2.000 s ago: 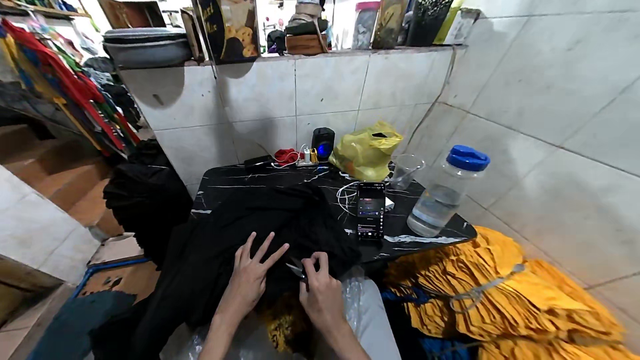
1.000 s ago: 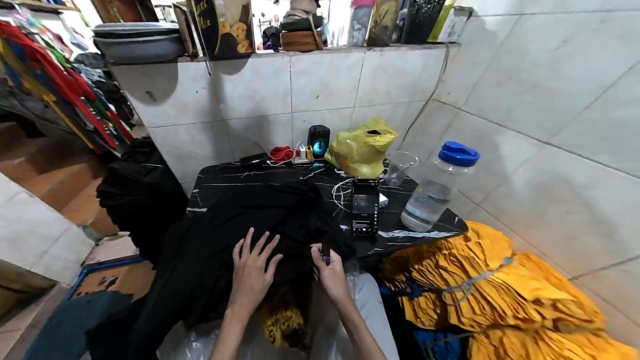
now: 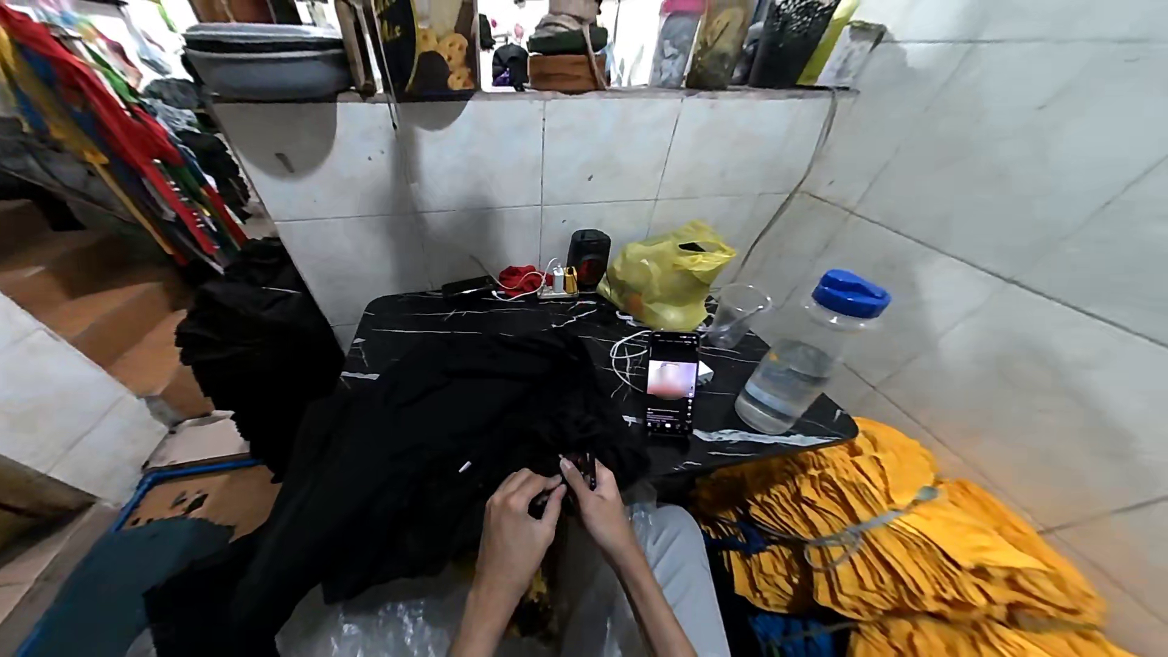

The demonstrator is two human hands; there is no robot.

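Black fabric [image 3: 429, 429] lies over the left and front of a black marble-patterned table [image 3: 420, 315] and hangs down toward my lap. My left hand [image 3: 525, 511] pinches a bit of this fabric between thumb and fingers. Close beside it, almost touching, my right hand [image 3: 593, 497] holds a small dark tool at the fabric; its kind is hard to tell. A small white piece [image 3: 465, 466] lies on the fabric left of my hands. A phone [image 3: 672, 383] with a lit screen stands behind and to the right of my hands.
Right of the phone are a water bottle with a blue lid [image 3: 794, 365] and a clear plastic cup [image 3: 735, 315]. A yellow plastic bag [image 3: 666, 274], a black speaker [image 3: 589, 258] and white cables stand at the back. Tied orange fabric bundles [image 3: 894, 547] sit at the right, black bundles [image 3: 265, 356] at the left.
My left hand was spread flat on the fabric; its fingers have closed and it has come beside my right hand. The phone's screen picture has changed.
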